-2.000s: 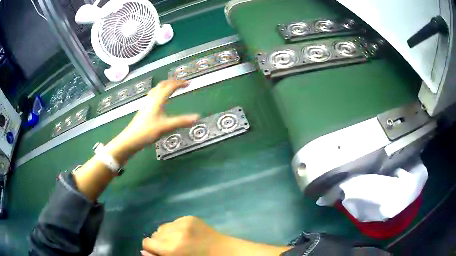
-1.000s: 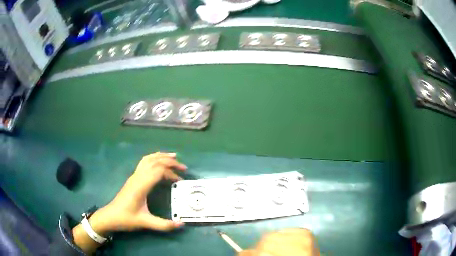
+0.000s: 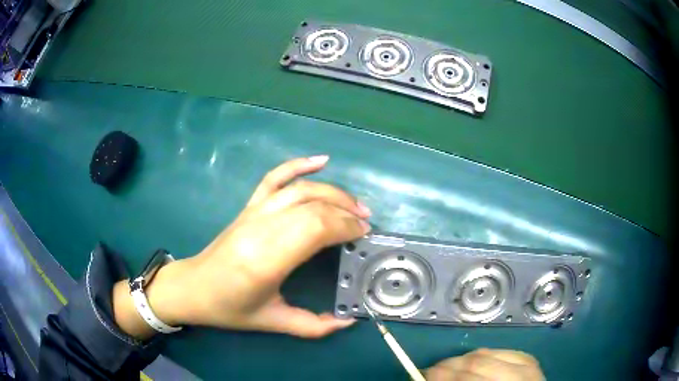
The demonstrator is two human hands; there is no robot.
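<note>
A grey three-ring metal plate (image 3: 454, 286) lies flat on the glossy green work surface. My left hand (image 3: 272, 249) grips its left end, thumb at the lower left corner and fingers at the upper left edge. My right hand (image 3: 484, 368) is cut off by the bottom edge. It holds a thin pointed tool (image 3: 398, 350) with a pale handle and dark tip. The tip is at the plate's lower left edge, near the left ring. Most of the right fingers are hidden.
Another three-ring plate (image 3: 387, 63) lies on the matte green belt (image 3: 186, 48) beyond the work surface. A black speckled round pad (image 3: 114, 159) is at left. A silver rail (image 3: 595, 30) curves at top right. Equipment (image 3: 33, 37) stands at top left.
The view has moved closer and turned, so the plate appears larger and darker. My left hand has closed on its left end. The tool tip has moved from below the plate to its lower edge.
</note>
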